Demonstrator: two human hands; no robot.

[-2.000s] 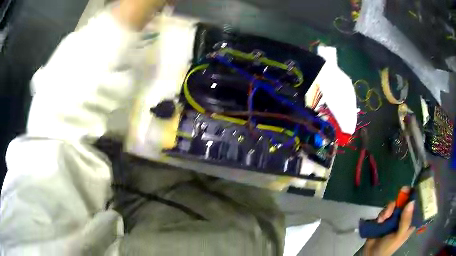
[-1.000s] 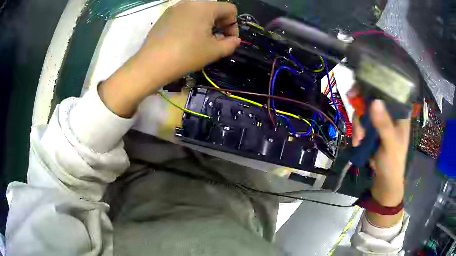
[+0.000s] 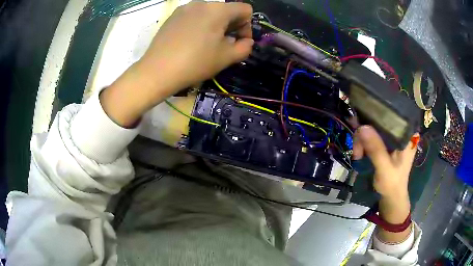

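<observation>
The black plastic socket housing lies on the taped white board, with yellow-green, brown and blue wires looping inside. My left hand is over the housing's upper left, fingertips pinched together; what they hold is too small to tell. My right hand holds the soldering gun by its grip. Its long barrel points left across the housing, the tip close to my left fingertips. The contact there is partly hidden.
The white board shows at the left, with thin green wires behind it. A tape roll and multicoloured small parts lie at the right. A thin black cord crosses my lap to the wrist strap.
Over two seconds my left hand has come over the housing and the gun has moved in from the lower right. In the last second the gun body has tilted and its tip has neared my left fingers.
</observation>
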